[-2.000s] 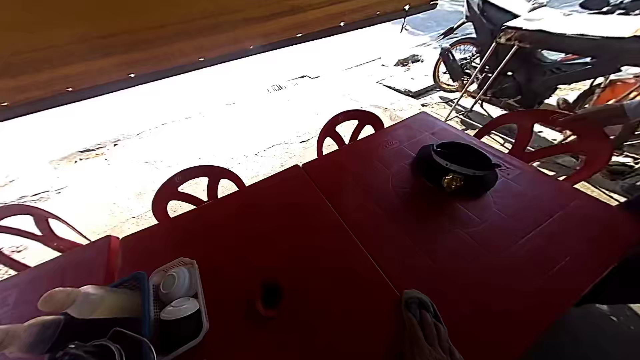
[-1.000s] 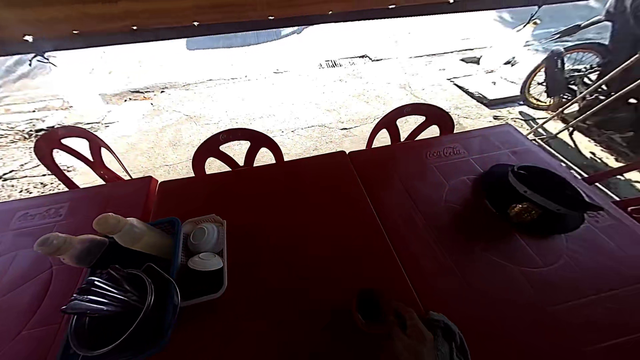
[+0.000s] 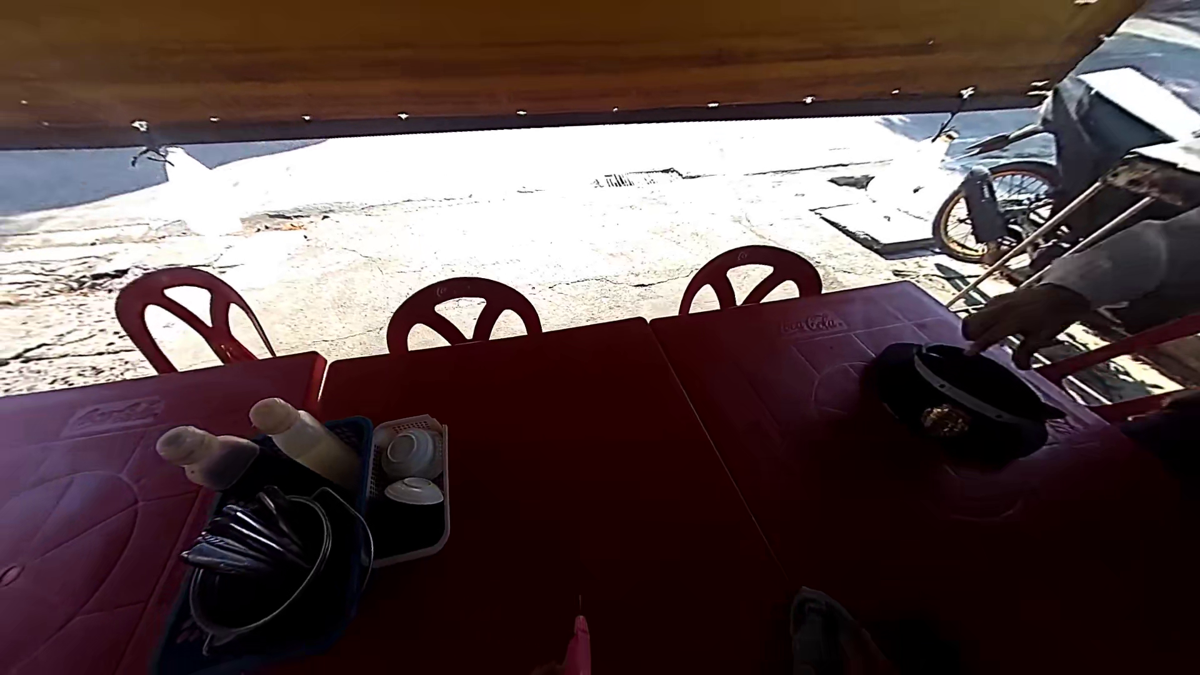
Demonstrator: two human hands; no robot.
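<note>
At the bottom edge a dark, blurred shape (image 3: 830,633) with a greyish edge may be my right hand or sleeve; its fingers and any hold are lost in shadow. A slim pink object (image 3: 579,647) pokes up at bottom centre, with a skin-toned sliver beside it; who holds it is not clear. My left hand does not show. A black peaked cap (image 3: 966,398) with a gold badge lies on the right red plastic table (image 3: 825,375). At left, a blue basket (image 3: 352,562) holds two bottles (image 3: 305,445) and a bucket of cutlery (image 3: 248,544). Beside it, a white basket (image 3: 445,487) holds small white bowls (image 3: 412,455).
Another person's hand (image 3: 1027,323), in a grey sleeve, reaches over the cap's far edge. Red chairs (image 3: 464,314) line the far side of the tables. A motorcycle (image 3: 994,206) stands at upper right. A brown awning (image 3: 562,66) hangs across the top.
The other person's hand has come in over the cap. The pink object has appeared at the bottom. The hand seen at bottom centre one second ago is no longer plain. The view has shifted.
</note>
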